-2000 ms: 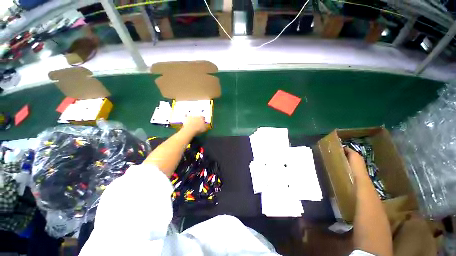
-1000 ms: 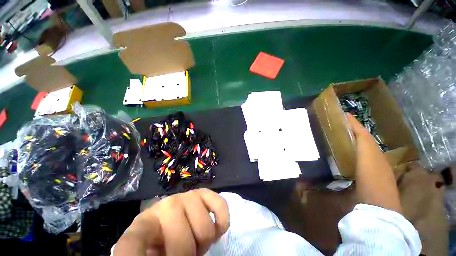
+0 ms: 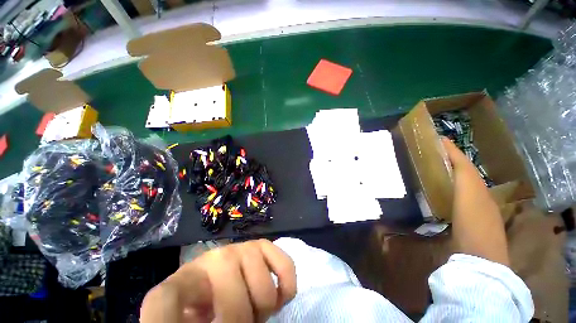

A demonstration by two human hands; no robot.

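Note:
My left hand is close to the camera at the bottom centre, with its fingers curled; the palm is hidden, so I cannot see whether it holds anything. My right hand reaches over the near-left wall of the brown carton; its fingertips are hidden among small silver-green items. White die-cut card inserts lie stacked left of the carton. A pile of black AV cables with red, yellow and white plugs lies left of them.
Two open yellow boxes with white inserts and raised brown lids stand on the green belt. A red square lies on the belt. A clear bag of cables is at left. Clear plastic is heaped at far right.
My left hand has left the nearer yellow box and come back close to my body, its fingers curled. My right hand has stayed in the carton. The view has tilted down.

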